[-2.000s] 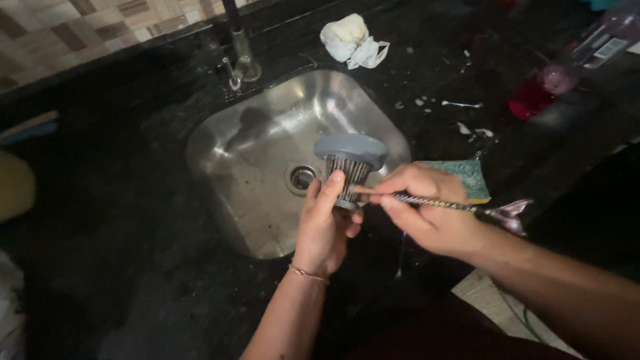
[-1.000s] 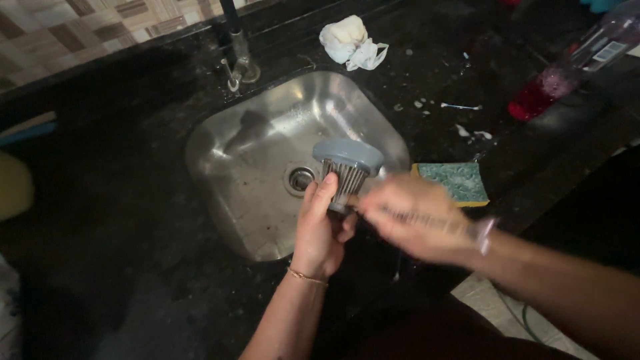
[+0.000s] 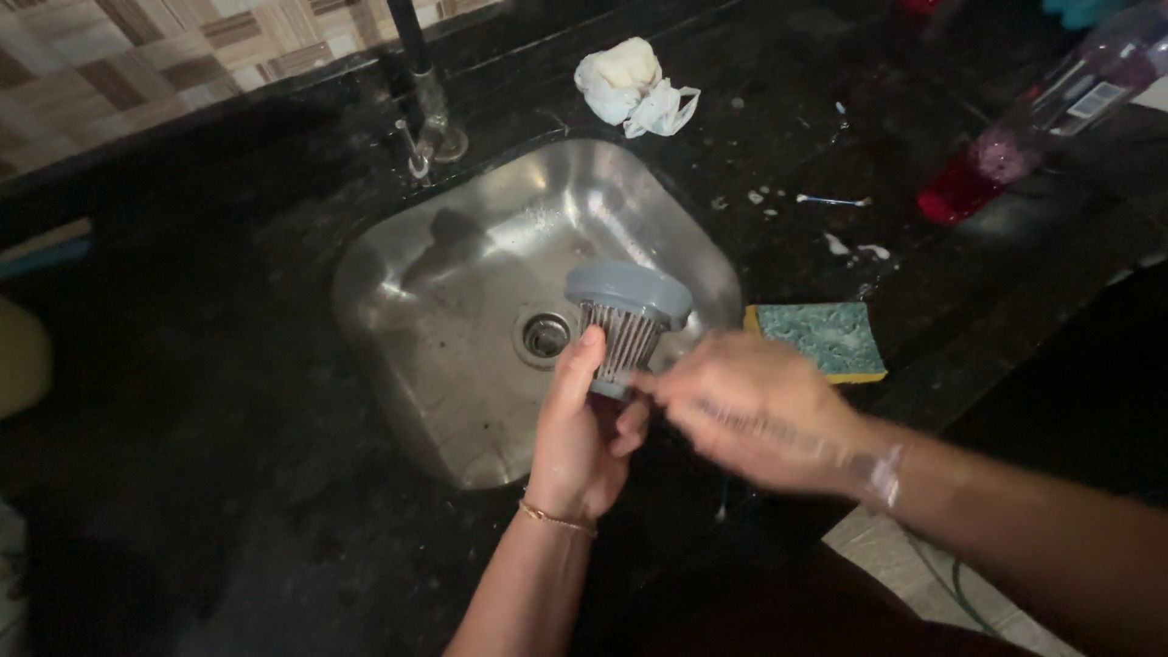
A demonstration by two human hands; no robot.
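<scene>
Over the right part of the steel sink, my left hand (image 3: pixel 587 433) grips a pleated filter (image 3: pixel 628 336) with a grey rim, its thumb against the pleats. The rim faces away from me and the narrow grey end is near my fingers. My right hand (image 3: pixel 753 411), blurred, holds a slim brush (image 3: pixel 762 424) with a patterned handle. The brush's tip is at the lower pleats, close to the narrow end; its bristles are too blurred to make out.
The stainless steel sink (image 3: pixel 447 401) is set in a black counter (image 3: pixel 192 383). A tap (image 3: pixel 429 119) stands behind it, beside a white plastic bag (image 3: pixel 639 91). Right of the sink lie a green and yellow sponge (image 3: pixel 821 338), a cotton swab (image 3: pixel 832 200) and a bottle with pink liquid (image 3: pixel 1004 151).
My right hand and the brush, sharper two seconds ago, are now blurred by motion at the filter. My left hand keeps its grip on the filter in nearly the same place.
</scene>
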